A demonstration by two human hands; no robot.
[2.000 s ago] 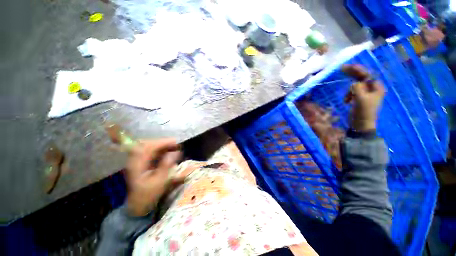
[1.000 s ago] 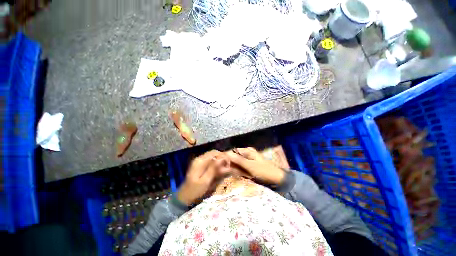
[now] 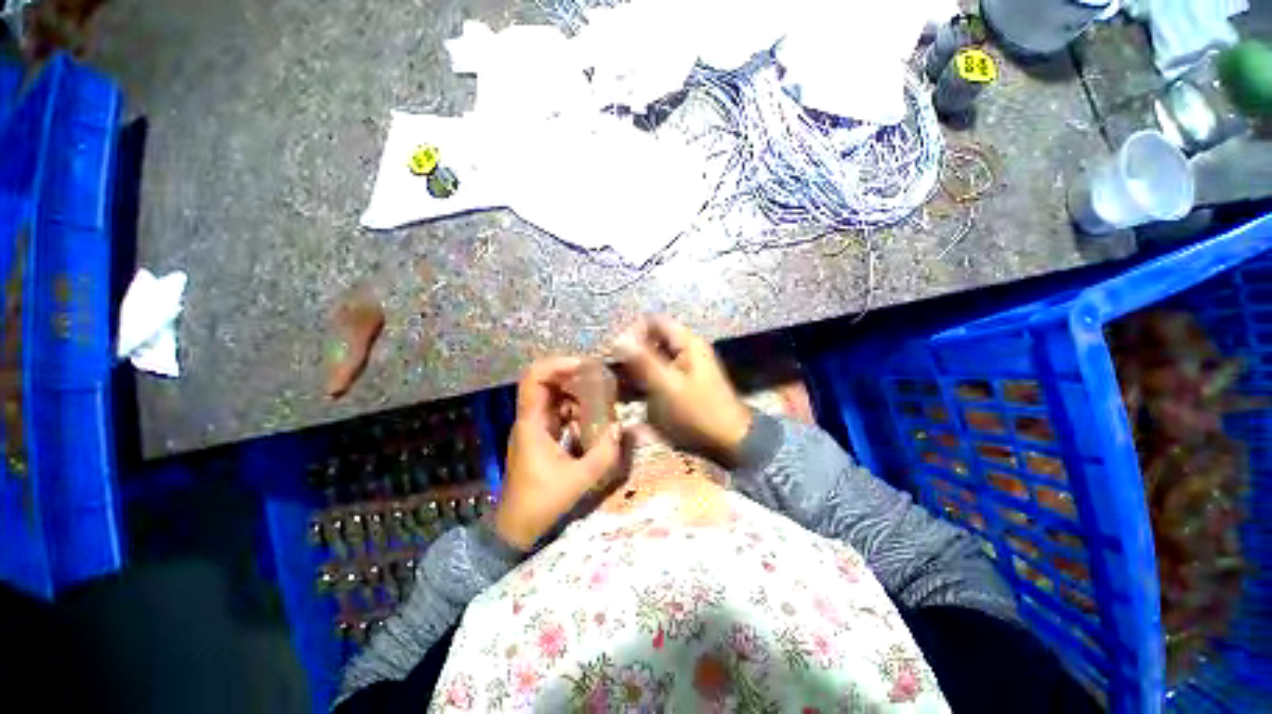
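Observation:
My left hand [image 3: 547,453] is above my lap at the bench edge, holding a translucent brownish workpiece [image 3: 597,400] upright between thumb and fingers. My right hand [image 3: 681,388] is just right of it, fingers bent together near the top of the piece. The right fingertips are blurred, and I cannot tell whether they hold anything. Another orange-brown workpiece [image 3: 354,346] lies loose on the bench, to the left.
Cord hank [image 3: 823,154] and white sheets [image 3: 614,181] lie on the bench [image 3: 265,265], with yellow tags [image 3: 423,161] and a clear cup [image 3: 1144,181]. A crumpled wipe [image 3: 151,321] is left. Blue crates stand left, below left [image 3: 286,558] and right [image 3: 1081,419].
The right hand has come back from the right crate to meet the left. One of the two loose pieces is gone from the bench, and a piece now shows in the left hand.

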